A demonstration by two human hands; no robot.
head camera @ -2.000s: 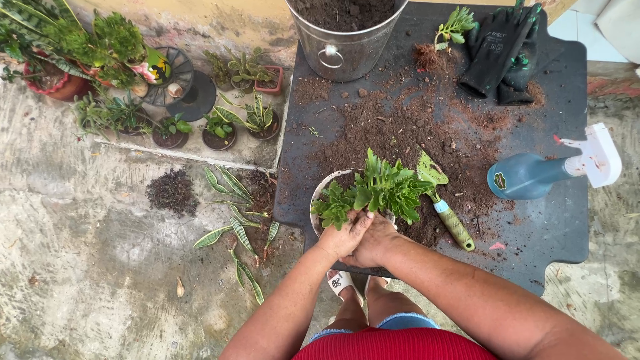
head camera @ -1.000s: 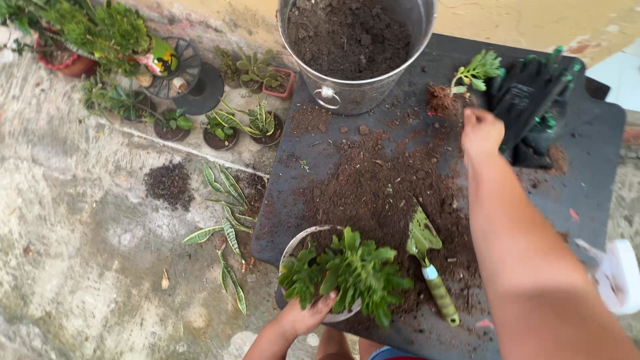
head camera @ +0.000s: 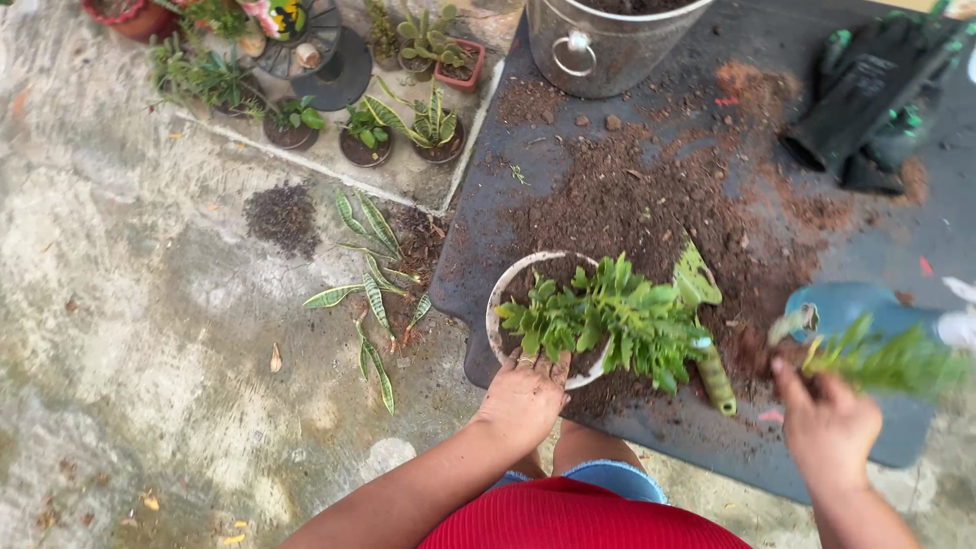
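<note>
My left hand [head camera: 528,387] rests with its fingers on the soil at the near rim of a round white pot [head camera: 499,293]. Leafy green plants [head camera: 602,313] stand in that pot and lean right, over the soil and towards the trowel. In my right hand [head camera: 829,415] is a leafy seedling [head camera: 884,358], blurred, with a clump of rooty soil [head camera: 755,352] at its left end. Behind the seedling a blue spray bottle [head camera: 846,297] lies or stands partly hidden. A hand trowel with a green handle [head camera: 717,381] lies between the pot and my right hand.
Loose soil [head camera: 625,191] covers much of the dark table [head camera: 488,229]. A metal bucket of soil [head camera: 610,46] stands at the back, black gloves [head camera: 869,91] at the back right. Small potted plants [head camera: 366,137] and cut variegated leaves [head camera: 374,297] are on the concrete floor at left.
Both hands were together at the potted plants; my right hand then reached to the seedling beside the gloves, and now holds it at the near right. My left hand has stayed at the pot.
</note>
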